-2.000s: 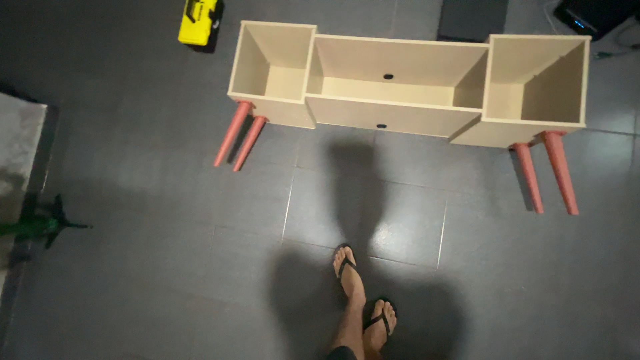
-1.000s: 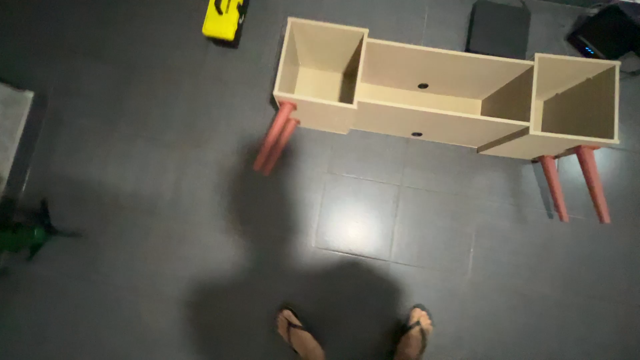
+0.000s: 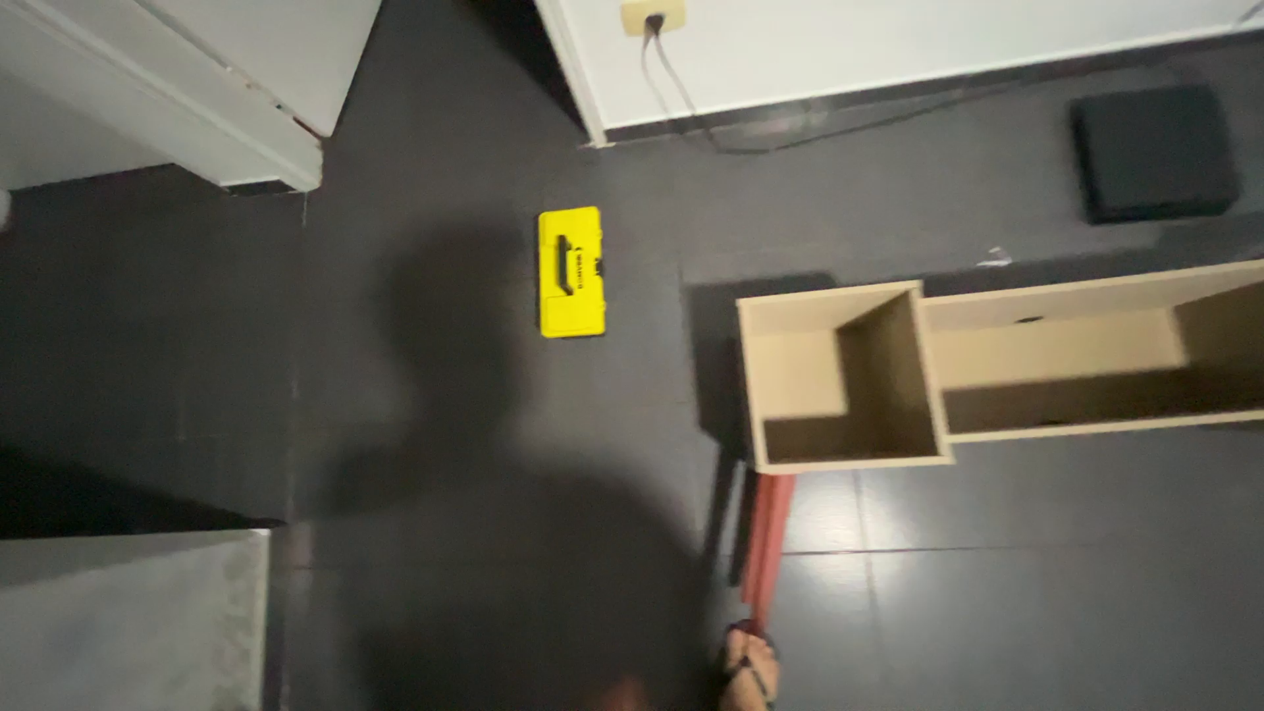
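Note:
Neither my left hand nor my right hand can be made out; a blurred skin-toned patch at the bottom edge is too unclear to name. A light wood cabinet (image 3: 844,464) with open compartments lies on the dark tiled floor at the right, running past the frame edge. Red tapered legs (image 3: 768,543) extend from its left end toward the bottom of the view. A yellow plastic tool case (image 3: 573,316) with a black handle rests on the floor left of the cabinet. My foot in a flip-flop (image 3: 752,671) is close to the leg ends.
A black box (image 3: 1155,153) sits on the floor behind the cabinet. A cable (image 3: 760,150) runs from a wall socket (image 3: 637,18) along the wall. A door frame (image 3: 267,148) stands upper left, and a grey flat-topped object (image 3: 133,622) fills the lower left corner.
The view has swung left, bringing the wall socket and the door frame into sight. The cabinet's right end has left the frame.

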